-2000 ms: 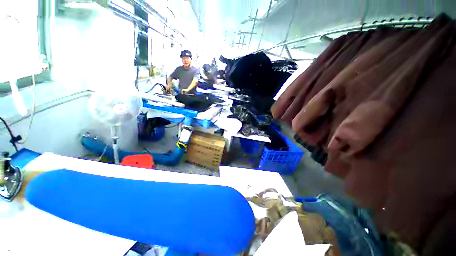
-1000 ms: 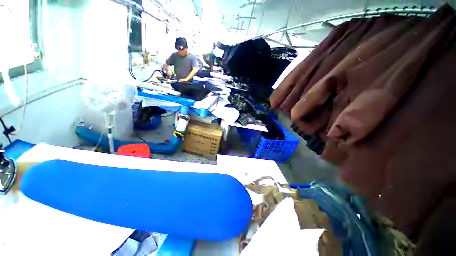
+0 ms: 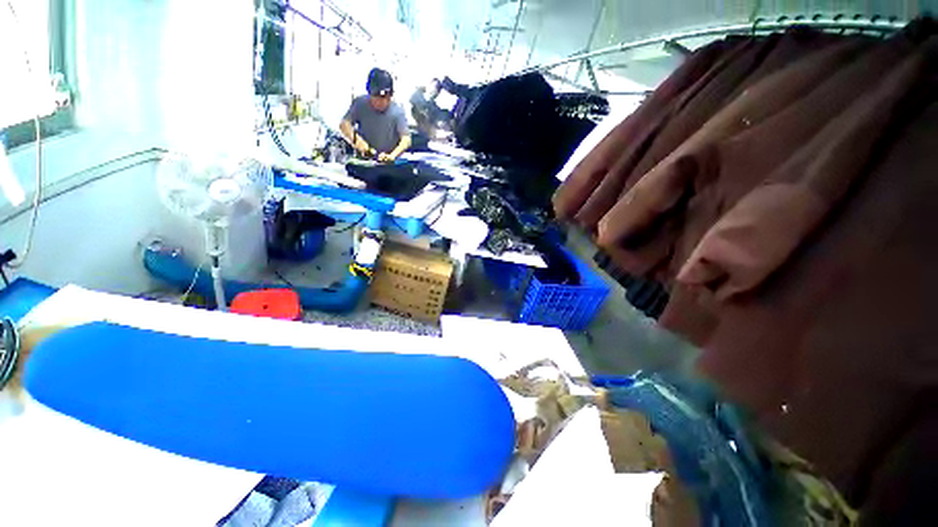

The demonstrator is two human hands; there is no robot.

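Observation:
Neither of my hands is in the picture. A long rounded blue sleeve ironing board (image 3: pixel 267 407) lies nearest in front of me, above the white-covered table (image 3: pixel 93 468). At the far left edge, a steam iron (image 3: pixel 8 350) is mostly cut off by the frame. White pieces (image 3: pixel 576 479) with a pointed top lie at the board's right end, over tan and brown material (image 3: pixel 633 437). A bit of grey cloth (image 3: pixel 273 504) shows below the board, partly cut off by the lower edge.
Brown garments (image 3: pixel 761 206) hang from a rail at right. Blue-green material (image 3: pixel 689 443) lies below them. Beyond the table stand a white fan (image 3: pixel 214 196), a red stool or bin (image 3: pixel 265 304), a carton (image 3: pixel 411 281) and a blue crate (image 3: pixel 561 301). A person (image 3: pixel 376 126) works at a farther table.
The view has shifted, so the board, fan and iron sit farther left; the iron is now mostly out of frame. The far person's head has bent down over the work.

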